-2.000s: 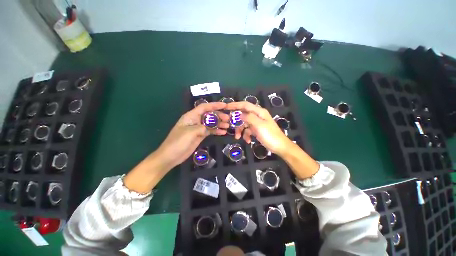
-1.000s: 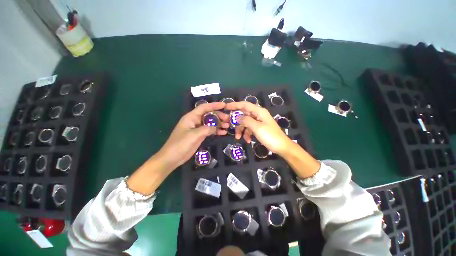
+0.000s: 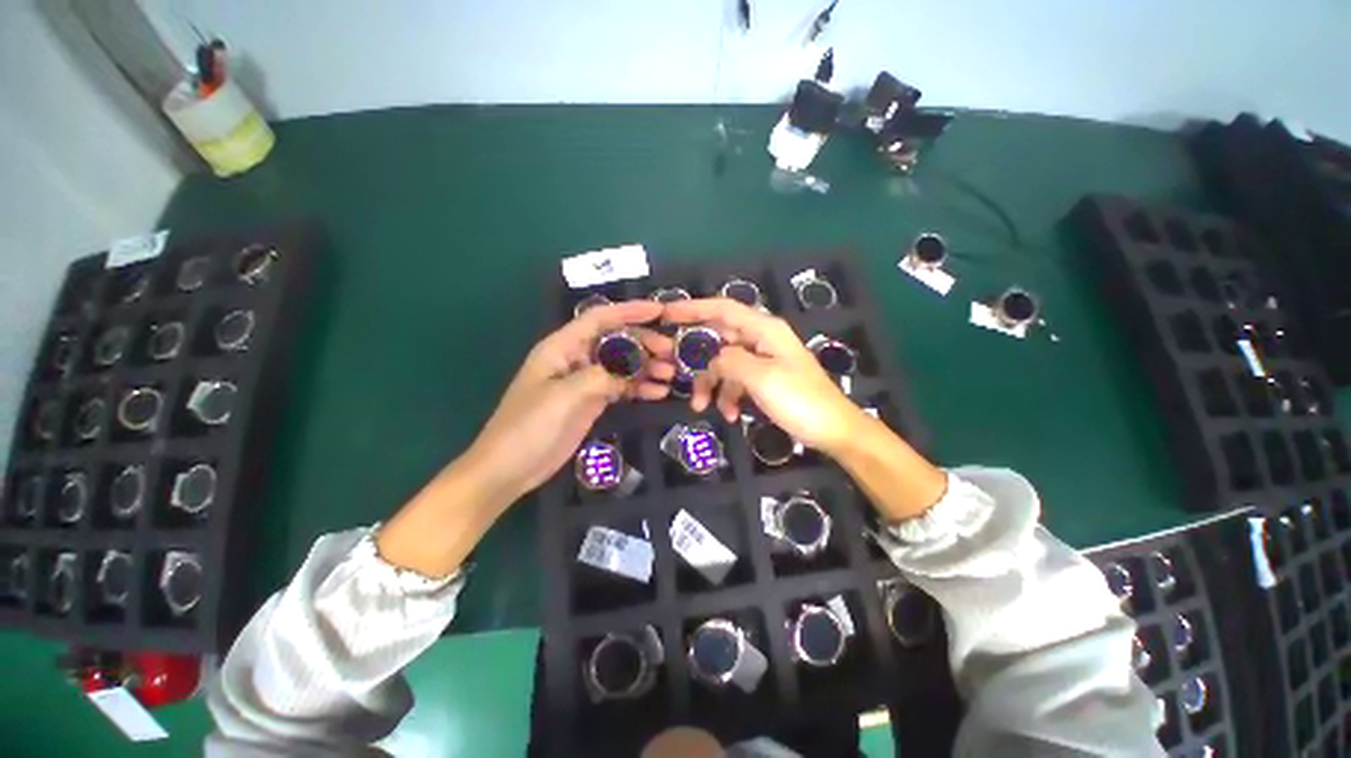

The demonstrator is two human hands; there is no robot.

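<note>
My left hand (image 3: 571, 373) holds a round watch head (image 3: 619, 353) by its rim, above the centre foam tray (image 3: 563, 541). My right hand (image 3: 759, 370) holds a second watch head (image 3: 696, 350) beside it. Both held faces are dark with a faint bluish-purple glow. My fingertips meet behind them and hide part of the upper tray. Just below my hands, two watches in the tray, one at left (image 3: 600, 465) and one at right (image 3: 695, 449), show lit purple-white icons. Under them, two pockets show paper labels (image 3: 615, 552). Other watches in the tray are dark.
Side trays of watches stand at left (image 3: 222, 489) and lower right (image 3: 1200, 592); another black tray (image 3: 1171, 348) is at right. Two tagged watches (image 3: 1015, 308) lie on the green mat. A white adapter (image 3: 796, 144) and black stands are by the wall. A pen cup (image 3: 222, 126) is upper left.
The two held faces went from bright purple icons to nearly dark. The two lit watches in the tray changed from a small blue mark to purple-white icons. My hands stay in place.
</note>
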